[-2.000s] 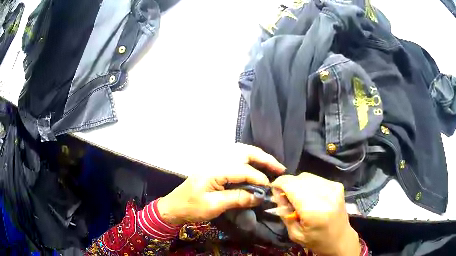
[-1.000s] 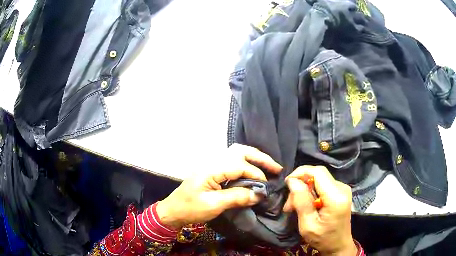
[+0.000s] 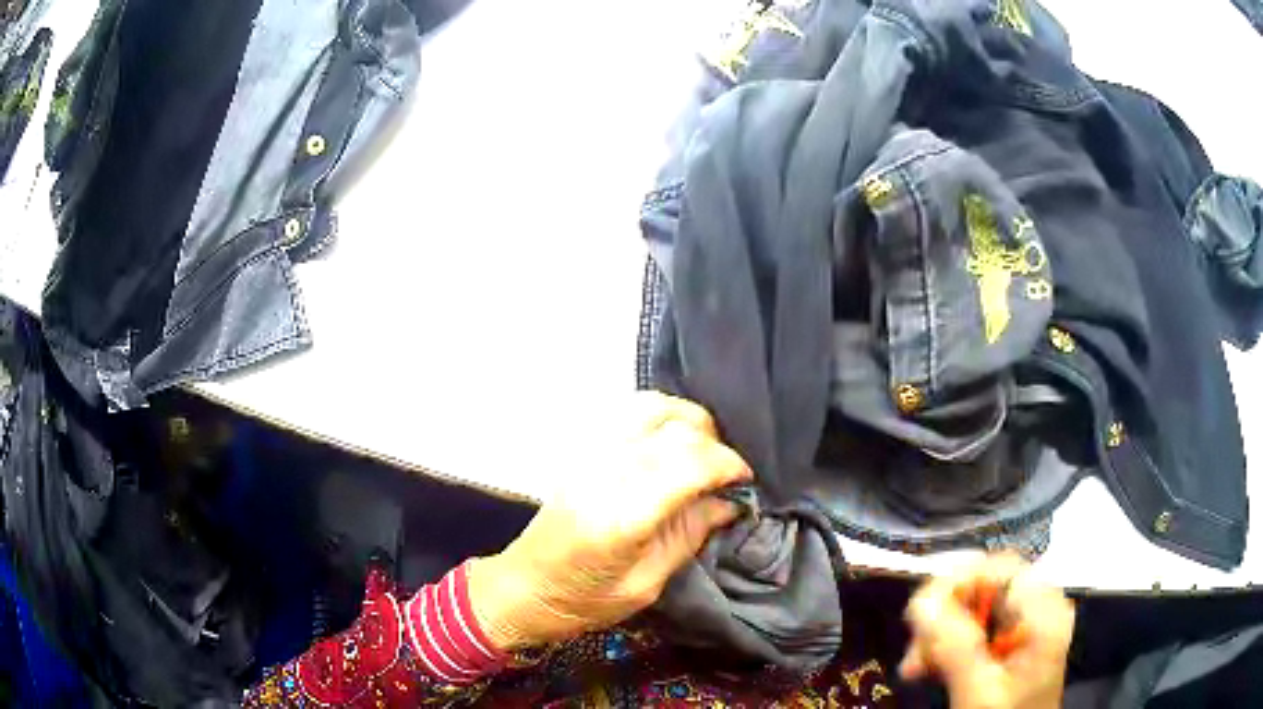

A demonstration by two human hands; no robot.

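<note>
A dark denim jacket point(image 3: 942, 277) lies bunched on the right of the white table, with gold buttons and a yellow eagle-like motif with "BOY" lettering. A sleeve point(image 3: 759, 589) runs down from it over the table's front edge. My left hand point(image 3: 623, 519) pinches the end of this sleeve, with a bit of seam at its fingertips. My right hand point(image 3: 990, 630) is apart from the cloth to the right, blurred, closed around orange-handled thread snips point(image 3: 1000, 623). The blades cannot be made out.
A second jacket point(image 3: 243, 208) lies open at the left, black lining and grey facing showing. The white table point(image 3: 485, 249) has a curved front edge. Dark garments point(image 3: 111, 554) are heaped below it at the left. More grey cloth point(image 3: 1205, 679) shows at the lower right.
My right hand with the snips has moved right, away from the sleeve end. My left hand has turned and closed its fingers on the cloth, and the sleeve end hangs more loosely below it.
</note>
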